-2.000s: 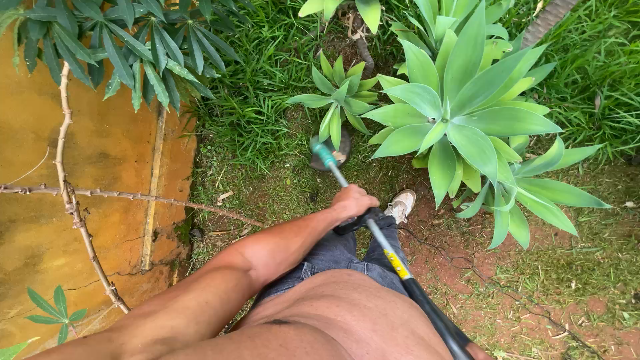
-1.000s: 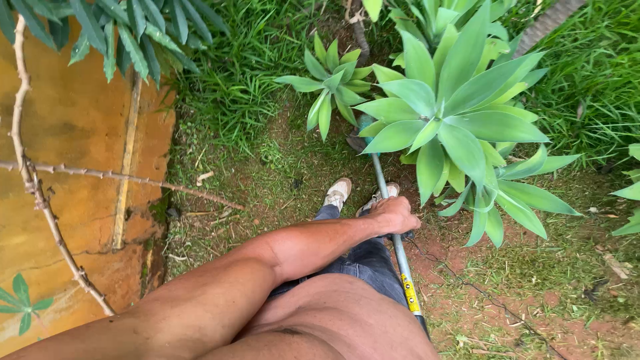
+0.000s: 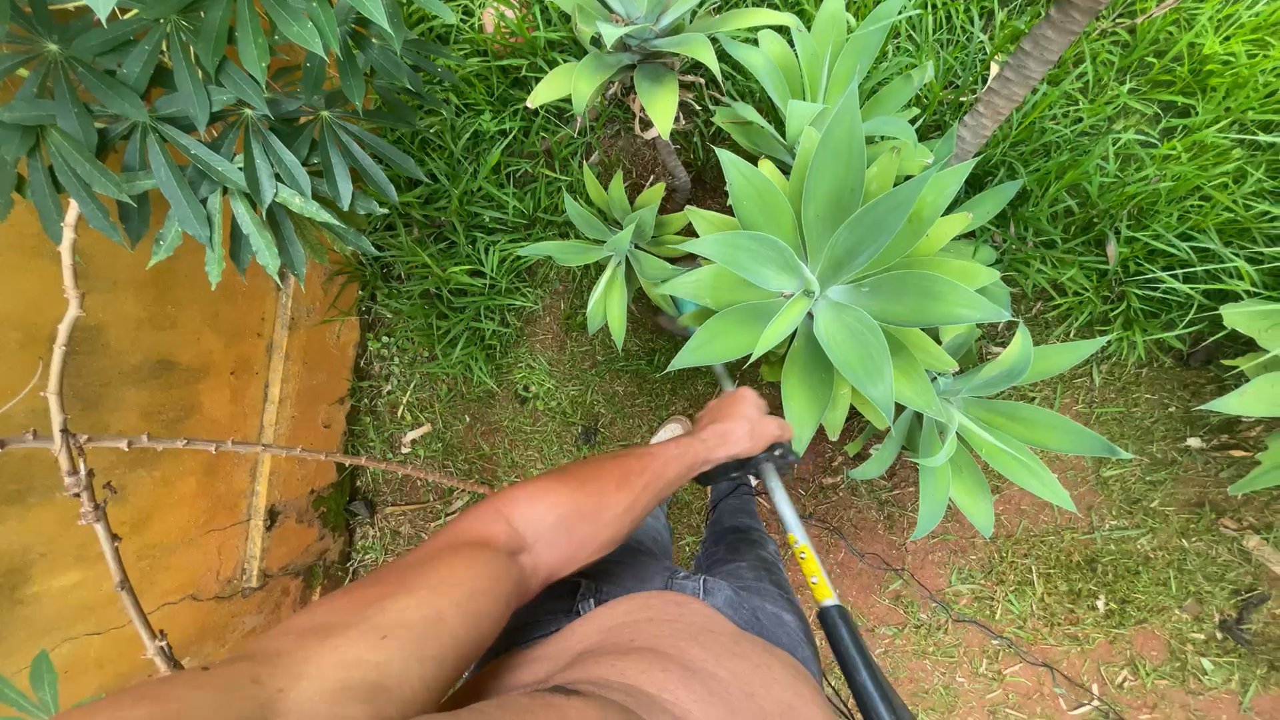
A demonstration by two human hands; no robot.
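My left hand (image 3: 742, 428) is closed around the handle on the metal shaft of a string trimmer (image 3: 787, 510), just below the large agave plant (image 3: 820, 290). A black grip covers the shaft's lower part, which runs out at the bottom edge; a yellow label sits above it. The trimmer's teal head (image 3: 685, 312) is mostly hidden under agave leaves, beside the smaller agave (image 3: 625, 245). My right hand is out of view.
An orange-painted concrete slab (image 3: 180, 400) with thorny bare branches (image 3: 290, 452) lies at the left. Dark-leaved foliage (image 3: 200, 120) overhangs it. Tall grass (image 3: 1150, 170) grows at the upper right. A thin black cable (image 3: 930, 597) runs over the soil.
The trimmer's head, in the open beside the small agave two seconds ago, is now mostly under leaves. The left hand stays on the trimmer. The view has shifted.
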